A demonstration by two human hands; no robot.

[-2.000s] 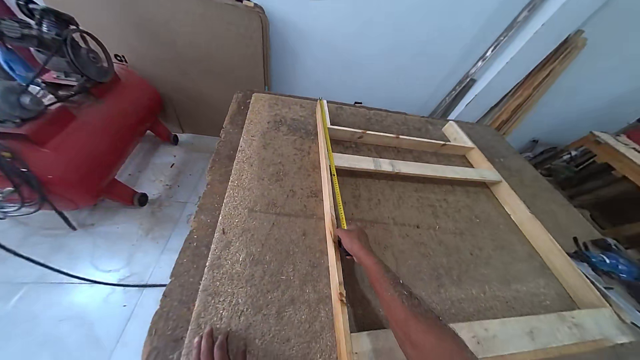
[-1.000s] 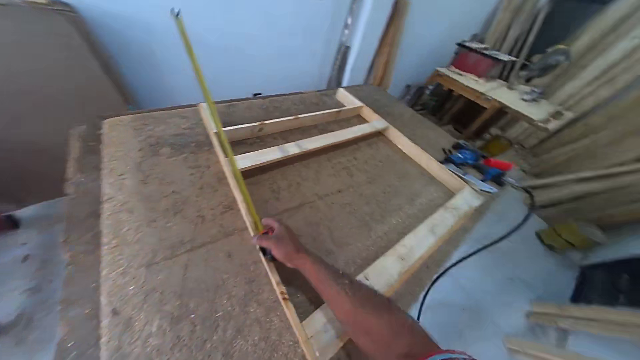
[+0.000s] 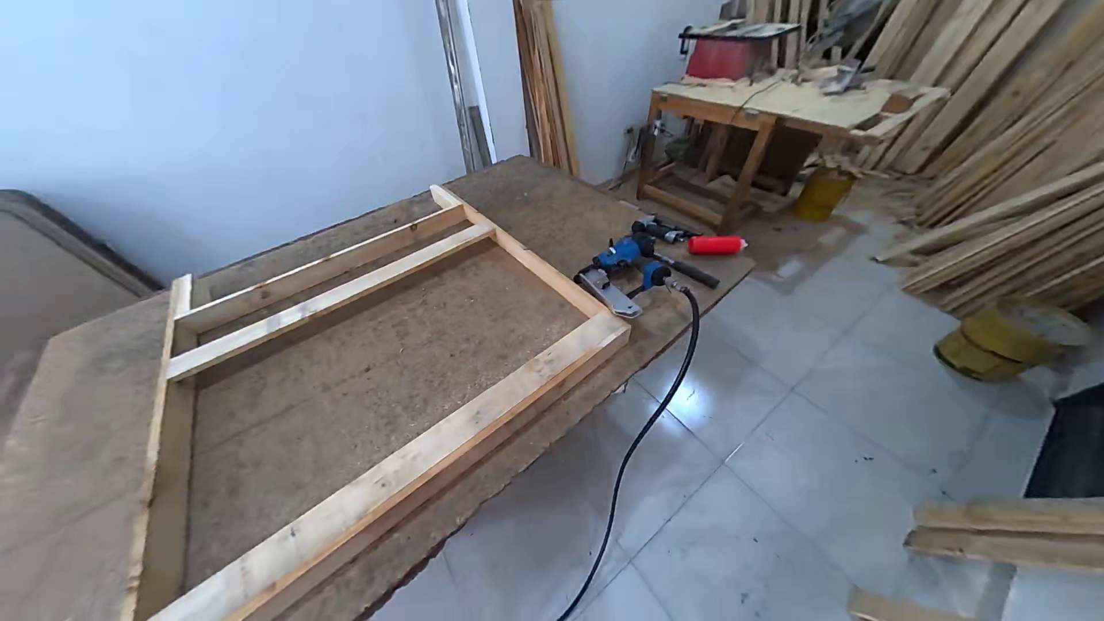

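Neither my left hand nor my right hand shows in the head view now. A wooden frame [image 3: 397,473] of pale boards lies flat on a large particle-board worktop [image 3: 552,200]. Two crosspieces run close together near its far end, one of them a flat slat [image 3: 332,300]. Beside the frame's right corner lies a blue and black pneumatic nailer [image 3: 623,254] with a black air hose [image 3: 634,448] hanging down to the floor. A second air tool [image 3: 662,229] and a red bottle [image 3: 716,246] lie just behind it. The tape measure is out of view.
A wooden workbench [image 3: 802,102] with a red machine [image 3: 720,59] stands at the back right. Stacked boards [image 3: 992,112] lean along the right. A yellow bucket [image 3: 1000,341] and loose wood pieces [image 3: 1018,528] are on the tiled floor. A brown panel [image 3: 60,259] stands at the left.
The view has swung to the right. My right hand, which held the extended yellow tape measure over the frame's left board, has left the view with it. My left hand showed only in the oldest frame.
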